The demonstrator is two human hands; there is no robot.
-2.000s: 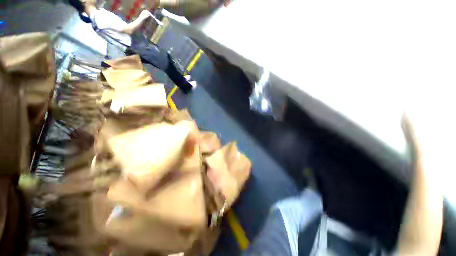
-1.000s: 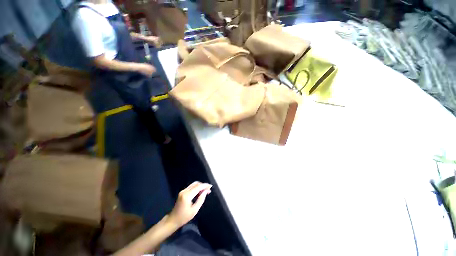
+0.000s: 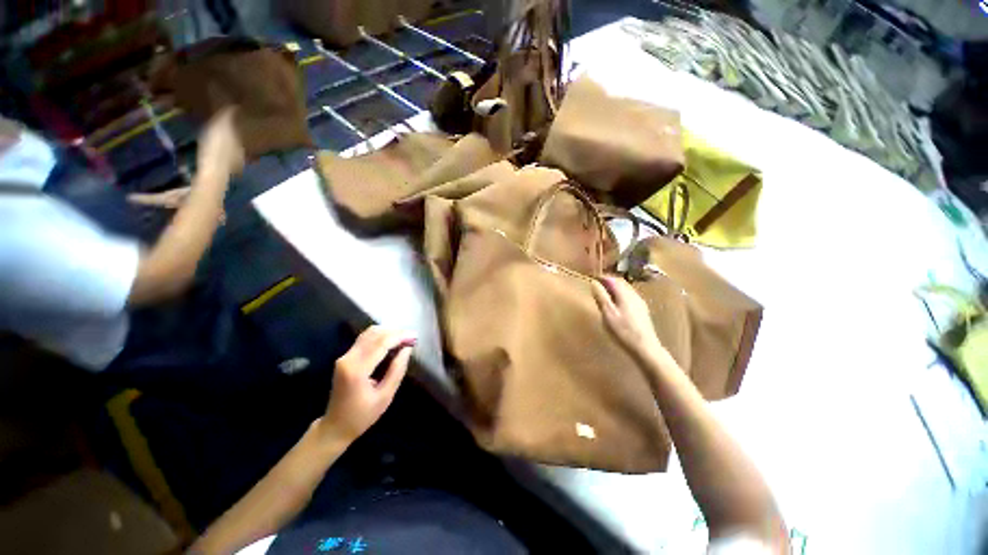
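Observation:
A large tan tote bag lies on the white table, its brown handle loop up. My right hand is at the top edge of this bag by the handle, fingers closed on it. My left hand is raised in front of the table's near edge, left of the bag, fingers curled and apart, holding nothing. More tan bags lie around it: one behind left, one at its right and one at the back.
A yellow bag lies behind the tan bags. Metal rack prongs stand beyond the table. Another person is close at left, a hand near a brown bag. Grey-green strips lie along the far table edge.
My right hand has come into view and taken hold of the large bag, now nearer me. My left hand has moved slightly up and left. The other person is nearer, farther left.

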